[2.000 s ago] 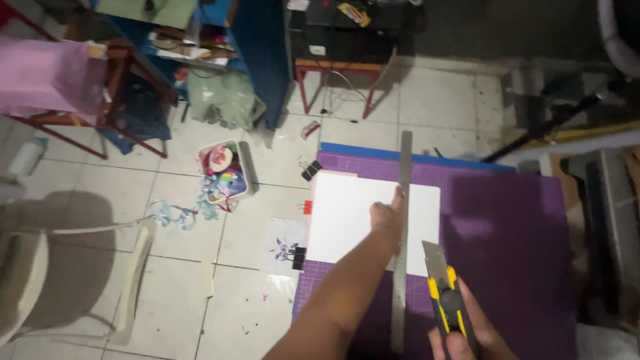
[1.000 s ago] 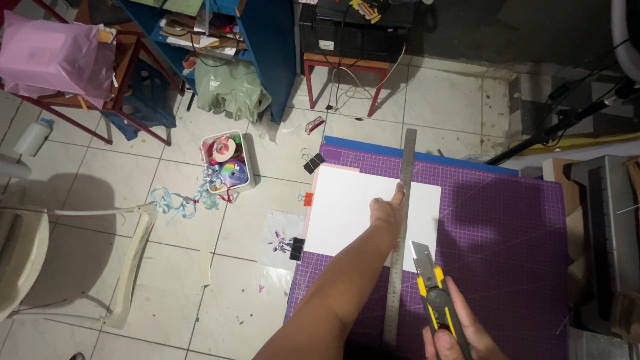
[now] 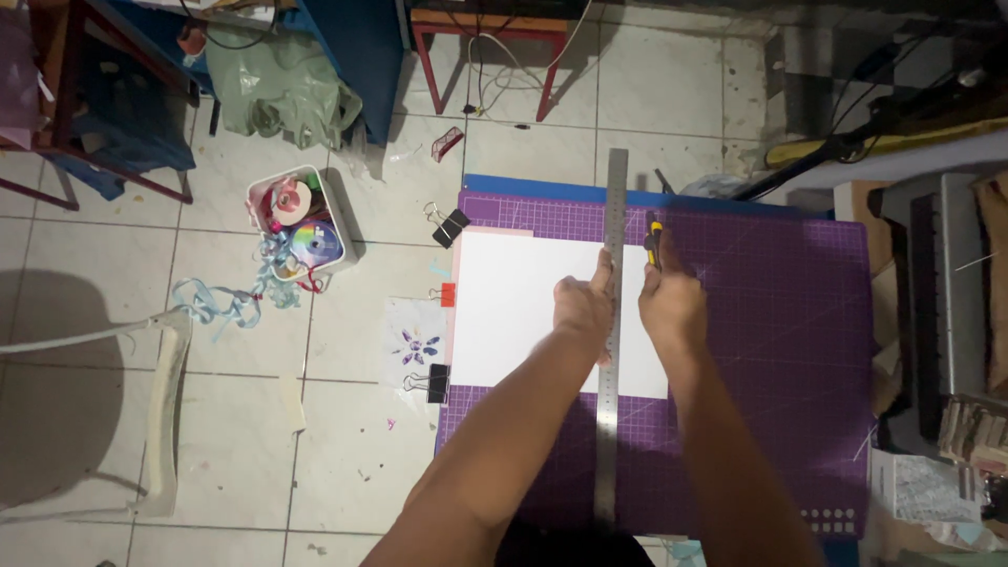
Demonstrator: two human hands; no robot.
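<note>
My left hand (image 3: 584, 303) presses with spread fingers on a steel ruler (image 3: 607, 441) and the white paper sheet (image 3: 524, 307) beneath it. The ruler lies lengthwise across the sheet, near its right side. In my right hand (image 3: 676, 303) is a yellow and black utility knife (image 3: 654, 242), held just right of the ruler at the sheet's far edge; its blade tip is not clear. The sheet rests on a purple cutting mat (image 3: 772, 354). Black binder clips (image 3: 450, 228) (image 3: 439, 383) and a red binder clip (image 3: 447, 295) sit along the mat's left edge.
Left of the mat, a white basket (image 3: 344, 236) of ribbons stands on the tiled floor, with a white chair frame (image 3: 164, 417) nearer. A red-legged table (image 3: 488, 25) and a green plastic bag (image 3: 276, 87) are beyond. Boxes and a grey device (image 3: 957, 283) border the right side.
My right hand has moved the knife away from me, from beside the sheet's near part to its far edge. My left hand remains on the ruler. The view has shifted.
</note>
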